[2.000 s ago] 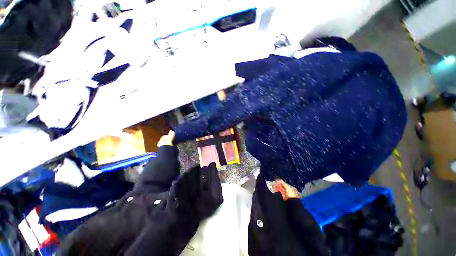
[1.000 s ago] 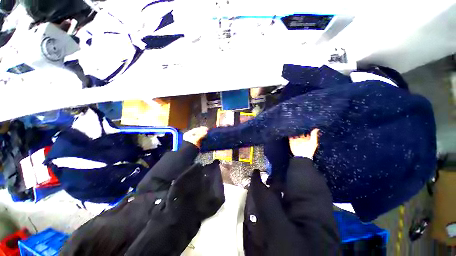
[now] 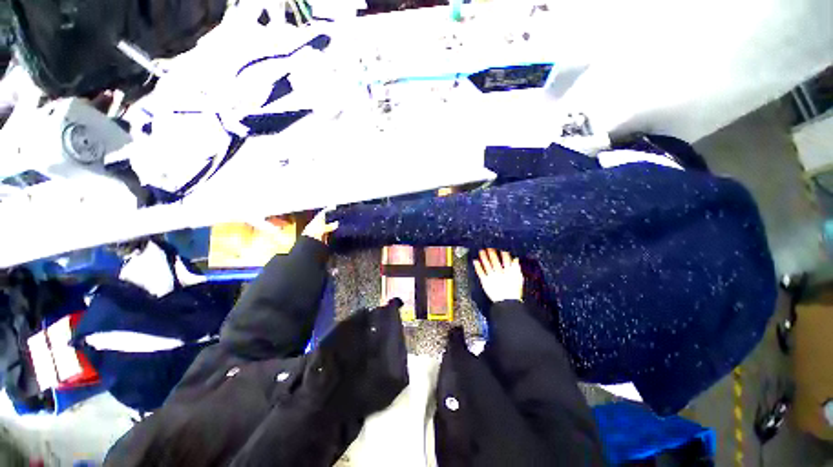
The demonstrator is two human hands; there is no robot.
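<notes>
A navy garment (image 3: 648,264) with white flecks hangs over the table's front edge at the right, one sleeve (image 3: 411,220) stretched out to the left. My left hand (image 3: 320,224) grips the sleeve's end at the table edge. My right hand (image 3: 500,275) lies against the garment below the sleeve, fingers spread and pointing up. No tool shows in either hand.
A white worktable (image 3: 384,137) crosses the view, with white and navy pieces at its left. Below stand a strapped carton (image 3: 438,296), a tan carton (image 3: 247,244), a blue tub (image 3: 653,433) at right, and navy garments (image 3: 137,319) at left.
My right hand was low by the garment's lower edge, rose onto it below the sleeve, and is now further left with fingers spread. My left hand has kept hold of the sleeve end.
</notes>
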